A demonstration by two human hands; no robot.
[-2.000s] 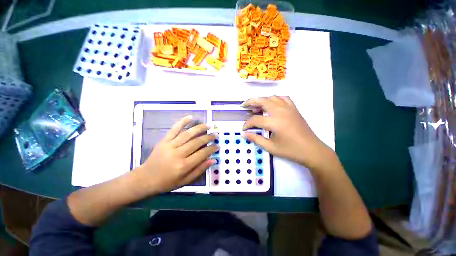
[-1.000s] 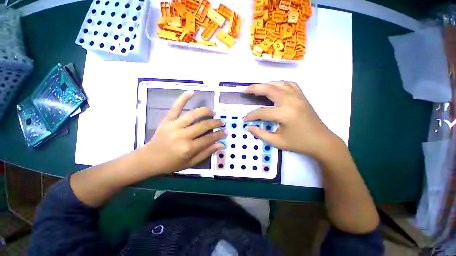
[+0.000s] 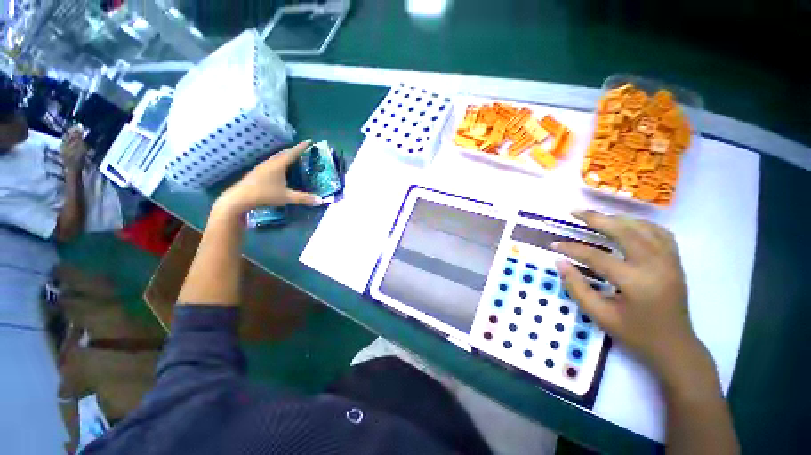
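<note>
The white front housing point(image 3: 455, 337) lies tilted on the white paper, with its dark panel at left and a rubber keypad point(image 3: 536, 322) with black dots in its right section. My right hand point(image 3: 636, 284) rests over the top right of the keypad, fingers apart, holding nothing visible. My left hand point(image 3: 267, 185) is at the circuit boards left of the paper; its thumb and fingers are around the edges of a shiny green circuit board point(image 3: 322, 171). Another green board point(image 3: 266, 216) lies below that hand. A dark flat fixture point(image 3: 590, 397) shows under the housing.
A small keypad stack point(image 3: 411, 117) and two trays of orange keycaps point(image 3: 512, 132) point(image 3: 637, 145) stand behind the housing. A large dotted keypad stack point(image 3: 229, 111) is at left. A person point(image 3: 40, 182) sits at far left, near a brown carton point(image 3: 178, 267). A thin frame point(image 3: 307, 25) lies behind.
The view has turned left. My left hand has left the housing and reached the circuit boards, taking hold of one. My right hand has stayed over the keypad.
</note>
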